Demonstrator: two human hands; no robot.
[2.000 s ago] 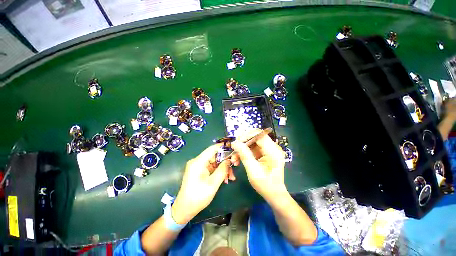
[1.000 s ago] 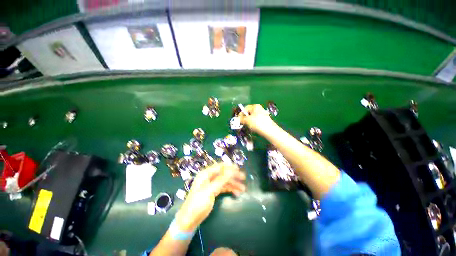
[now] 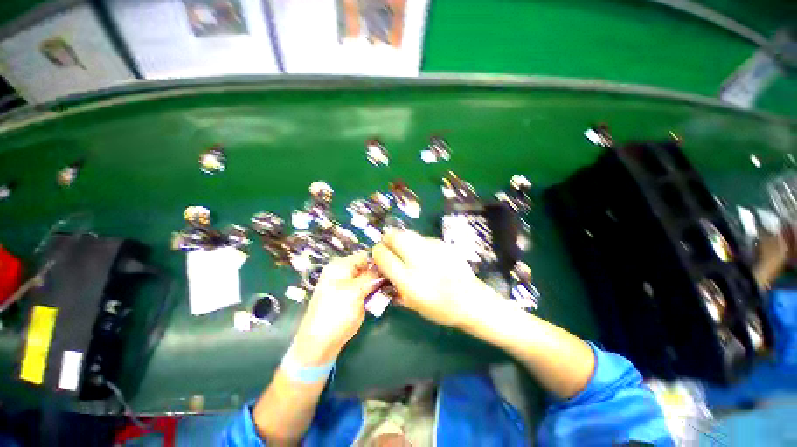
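My left hand [image 3: 336,301] and my right hand [image 3: 428,275] meet in front of me, fingertips pinched around a small watch-like unit. The unit is mostly hidden by my fingers, and its white tag [image 3: 378,302] shows below them. The picture is blurred, and I cannot tell whether a tool is in my right hand. The black parts tray [image 3: 505,234] is just beyond my right hand, with small white parts [image 3: 463,234] in it. A cluster of round units [image 3: 328,244] lies beyond my left hand.
A paper slip [image 3: 213,281] and a ring-like round unit [image 3: 264,307] lie at left. A black equipment box [image 3: 74,306] stands far left. A large black compartment rack [image 3: 647,253] stands at right. A coworker's hand [image 3: 769,259] shows beyond it. Plastic bags [image 3: 682,409] are lower right.
My right hand has come back from the far units to my left hand. My left hand, apart from it a second ago, now holds the unit with it. The camera view has shifted.
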